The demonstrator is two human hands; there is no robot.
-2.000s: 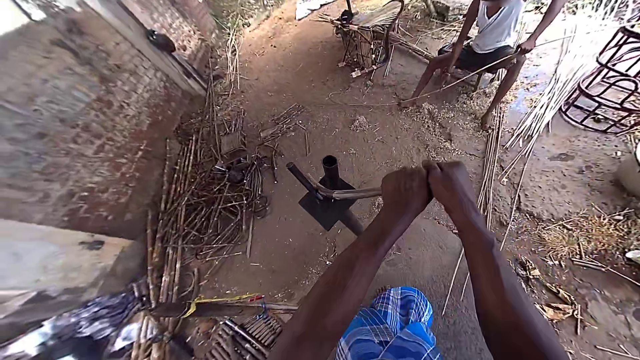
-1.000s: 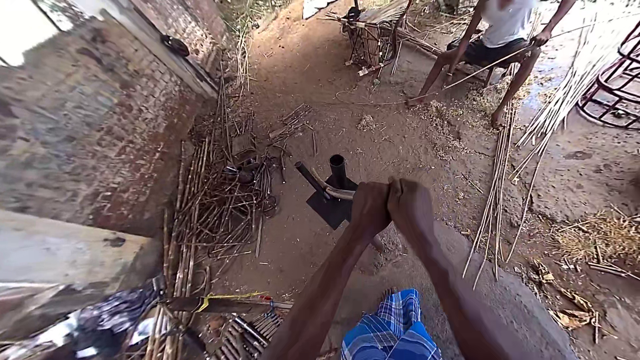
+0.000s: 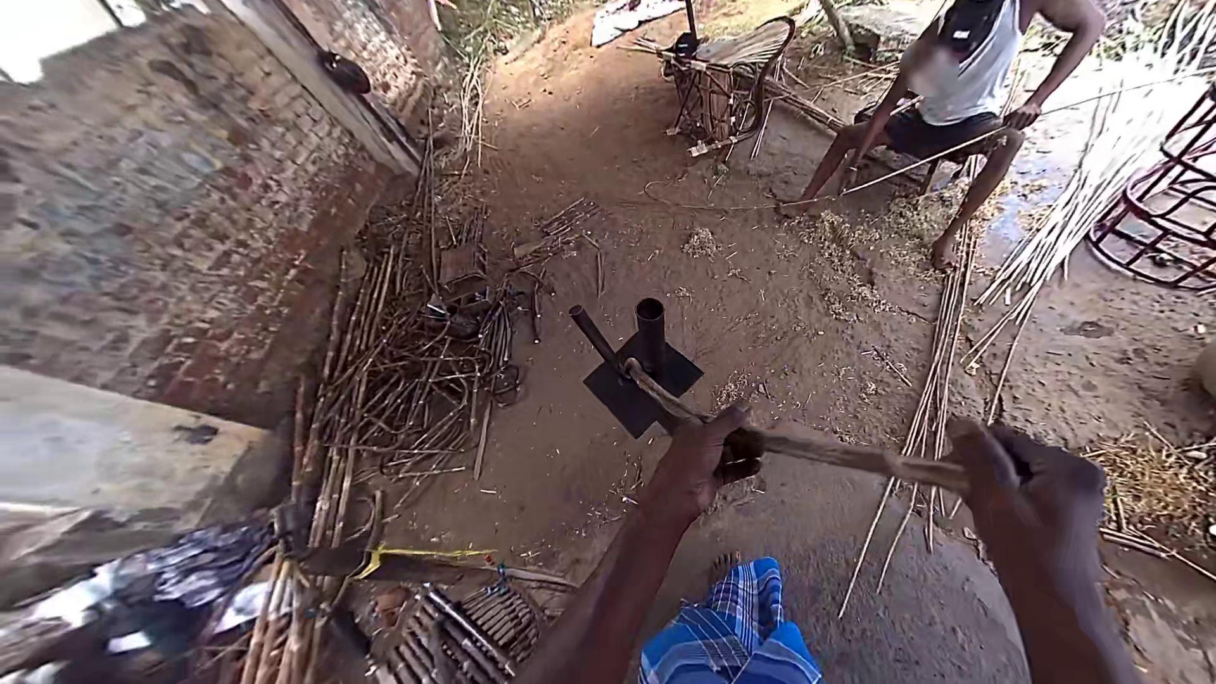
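A cane pole [image 3: 826,451] runs between my two hands, its far end curving to a dark metal stand [image 3: 632,404] on the ground. My left hand [image 3: 717,456] grips the pole just short of the stand. Around the pole's near end, at the right, my right hand [image 3: 1031,480] is closed. The stand has a square base plate with an upright tube [image 3: 651,332] and a slanted tube [image 3: 594,332]. The pole's tip lies beside the foot of the tubes; whether it is held there I cannot tell.
Piled cane sticks [image 3: 418,361] lie left by the brick wall [image 3: 190,190]. A seated person [image 3: 969,85] holds a long thin strip at upper right, near a woven cane piece [image 3: 731,85]. Long canes [image 3: 936,361] lie right, below a dark round frame [image 3: 1164,209]. Cut sticks [image 3: 465,627] sit lower left.
My hands, side by side before, are now apart: the right hand has moved right along the pole. More of the pole shows between them.
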